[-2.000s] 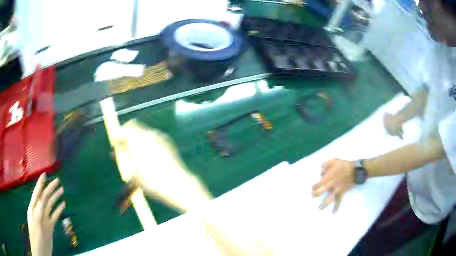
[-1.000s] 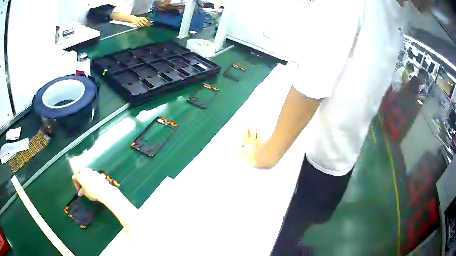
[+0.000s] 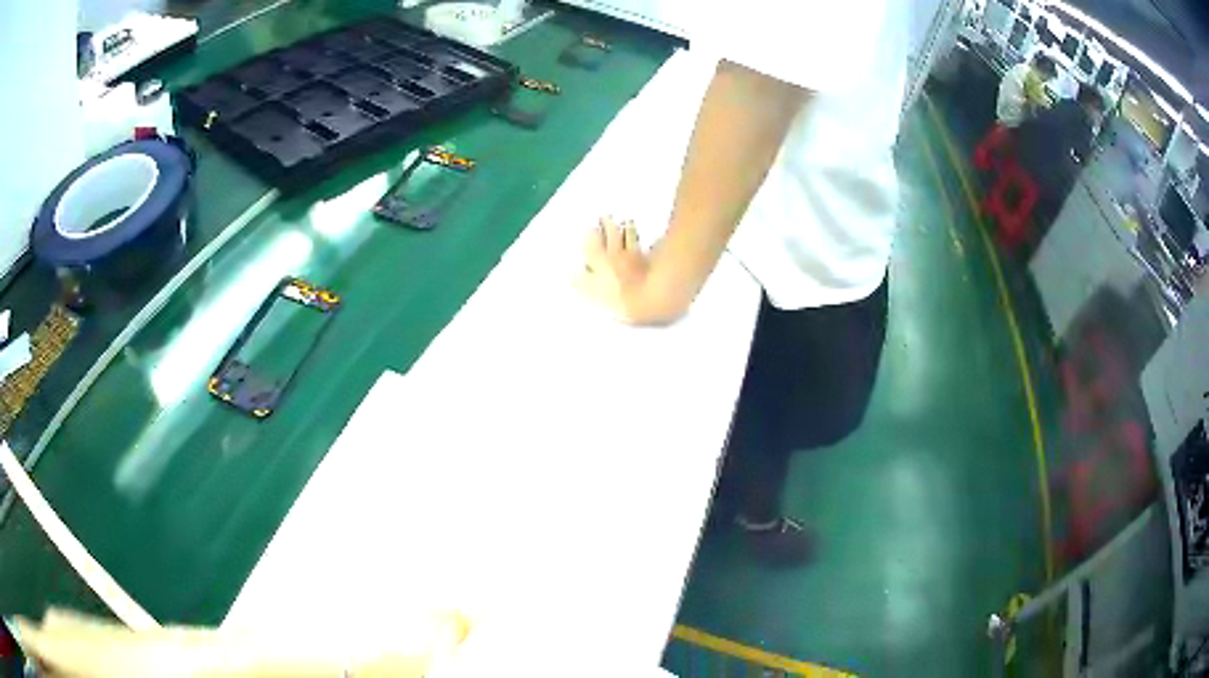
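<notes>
A phone middle frame [image 3: 276, 347], thin and black with an open window and gold-orange parts at its ends, lies flat on the green surface, with no hand touching it. A second phone middle frame [image 3: 424, 188] lies beyond it, and more lie farther up the line. My right hand [image 3: 100, 646] and forearm stretch across the bottom left corner, blurred and partly cut off by the edge. Its fingers and anything in them cannot be made out. My left hand is not in view.
A black blister tray [image 3: 338, 99] and a dark blue tape roll [image 3: 113, 209] stand along the far side. A pale divider strip [image 3: 73, 536] crosses the lower left. A white bench cover [image 3: 491, 437] runs along the near side. Another worker's hand [image 3: 623, 272] rests on it.
My right hand has left the nearest phone middle frame, which now lies free, and has moved to the bottom left. The phone middle frames and tray appear higher in the view.
</notes>
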